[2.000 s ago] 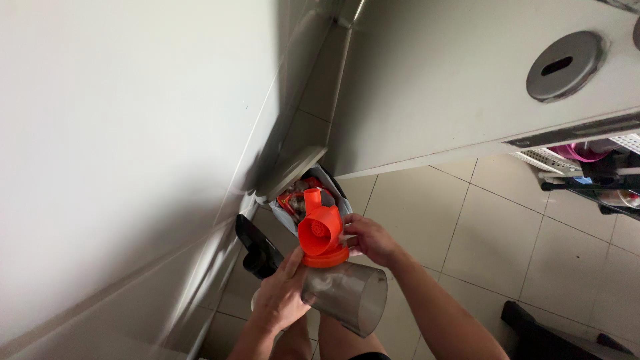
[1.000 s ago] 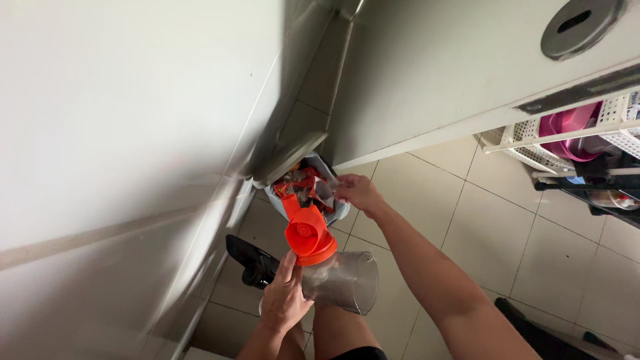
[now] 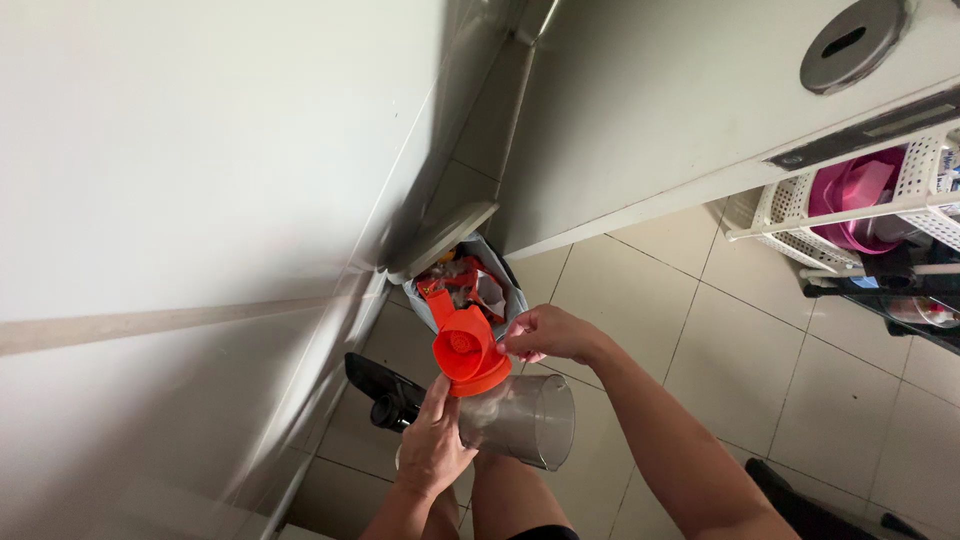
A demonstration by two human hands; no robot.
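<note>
My left hand (image 3: 435, 439) grips a vacuum cleaner's orange plastic filter part (image 3: 466, 349) and a clear plastic dust cup (image 3: 517, 420) that lies against it. The orange part has a round opening with a perforated centre and a short spout. My right hand (image 3: 547, 334) is at the right edge of the orange part, its fingers bent; whether they touch it or pinch anything I cannot tell. Just beyond is a small trash bin (image 3: 517, 300) with a bag liner, holding red wrappers and grey dust. Its lid (image 3: 442, 240) is raised against the wall.
A black vacuum floor head (image 3: 386, 394) lies on the tiled floor by the left wall. A pale door (image 3: 645, 112) with a round recessed pull stands beyond the bin. At right is a rack with white perforated baskets (image 3: 784, 217) and a pink container (image 3: 855, 195). Something black lies at lower right.
My right hand reached from the orange part to the bin's opening, then came back beside the orange part. My left hand has kept its hold.
</note>
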